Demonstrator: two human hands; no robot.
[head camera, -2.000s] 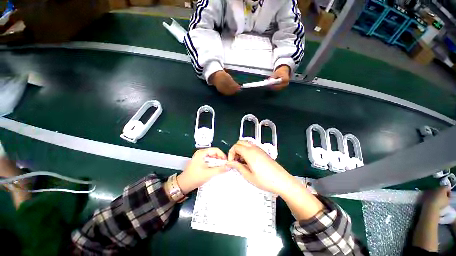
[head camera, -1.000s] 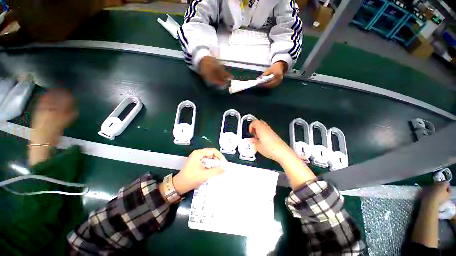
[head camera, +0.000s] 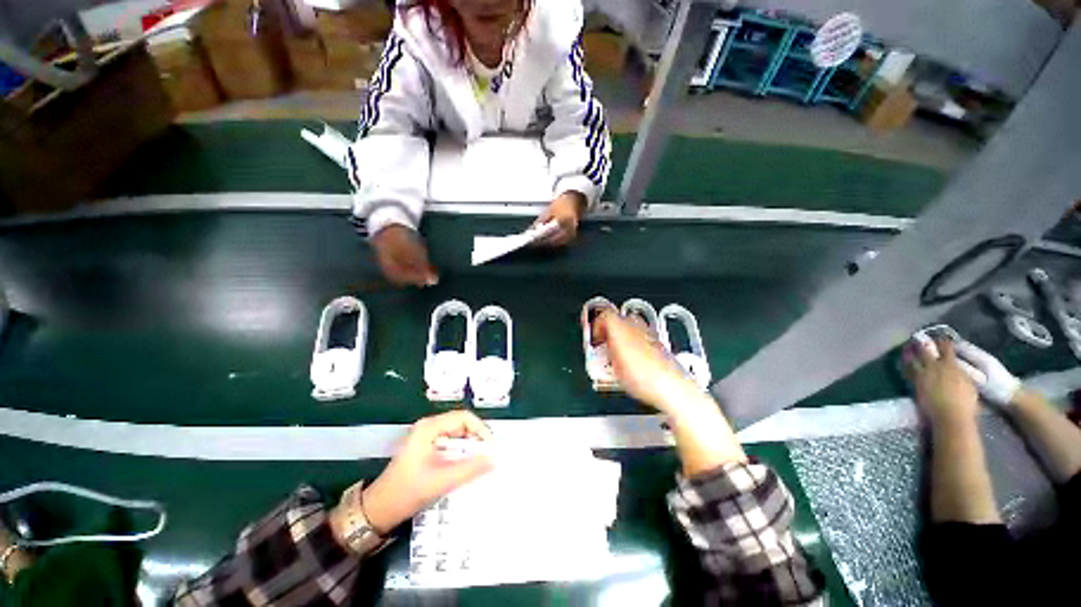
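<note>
White looped products lie on the dark green belt: one at left, a pair in the middle and a group of three at right. My right hand is over the leftmost product of the group of three, its fingertips at the loop; no sticker can be made out there. My left hand is at the top left of the white label sheet, its fingers closed on a small white piece, likely the sheet's backing paper.
A person opposite holds a folded white sheet. Another worker's hands hold a white product at right, above bubble wrap. A grey post crosses the right side. A white cord lies at left. A pale rail edges the belt.
My right hand has moved from the sheet to one product, then to the group of three. The products sit further left in view, and the view has tilted up. The left neighbour's hand has left the belt.
</note>
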